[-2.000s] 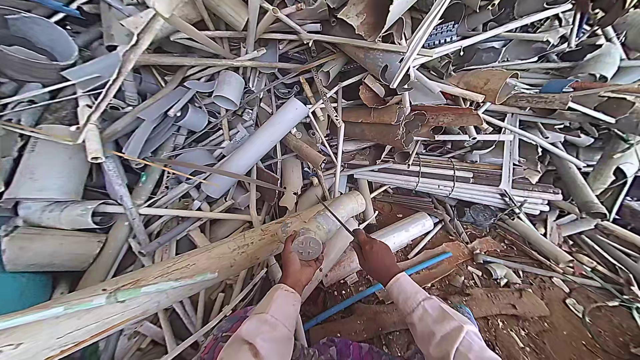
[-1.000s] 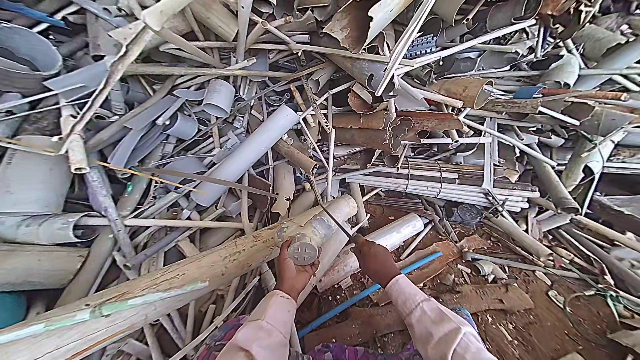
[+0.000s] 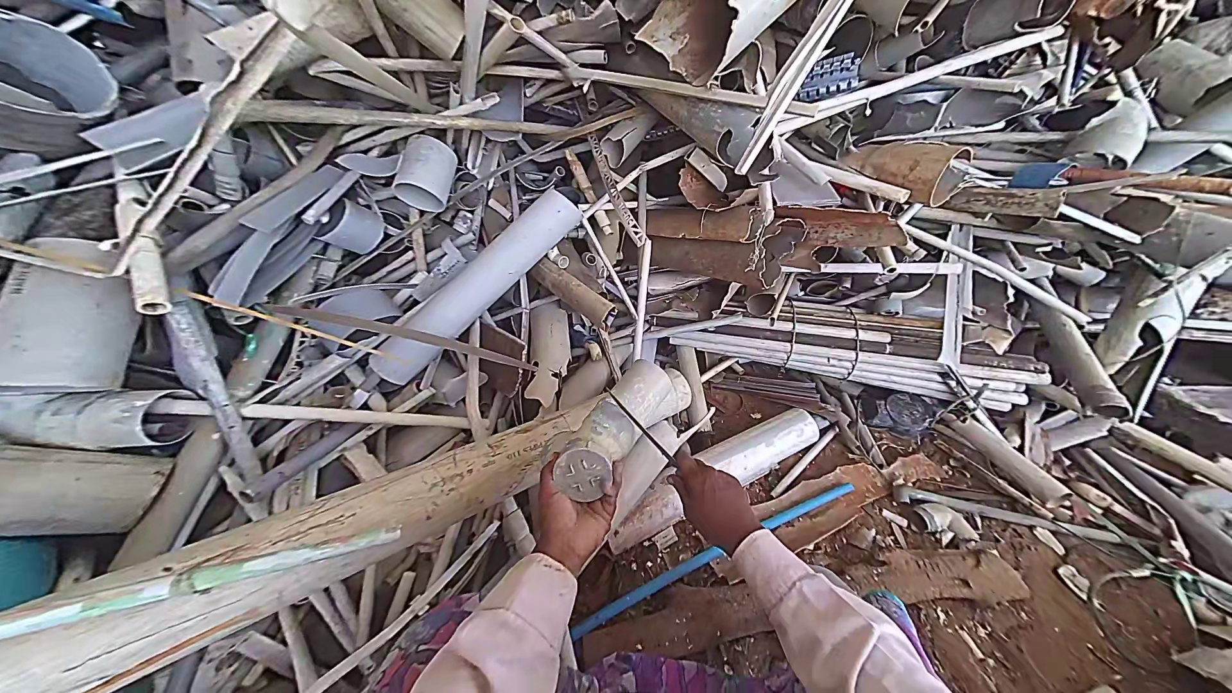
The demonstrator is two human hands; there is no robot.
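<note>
My left hand (image 3: 573,520) grips a grey plastic pipe piece (image 3: 606,428) near its round capped end (image 3: 582,474), which faces up toward me and bears a cross-like pattern. My right hand (image 3: 714,500) is closed around the near end of a thin dark tool (image 3: 640,426), a blade or rod whose exact kind I cannot tell. The tool lies slantwise across the pipe piece and runs up to the left. Under and beside the piece is a long weathered beige pipe (image 3: 385,496). My fingers hide the tool's handle.
Scrap pipes and broken plastic surround me. A grey pipe (image 3: 481,284) lies beyond my hands, a bundle of thin white pipes (image 3: 847,366) at the right. Near my right arm are a blue pipe (image 3: 712,553) and a whitish pipe (image 3: 770,443) on brown ground (image 3: 1039,616).
</note>
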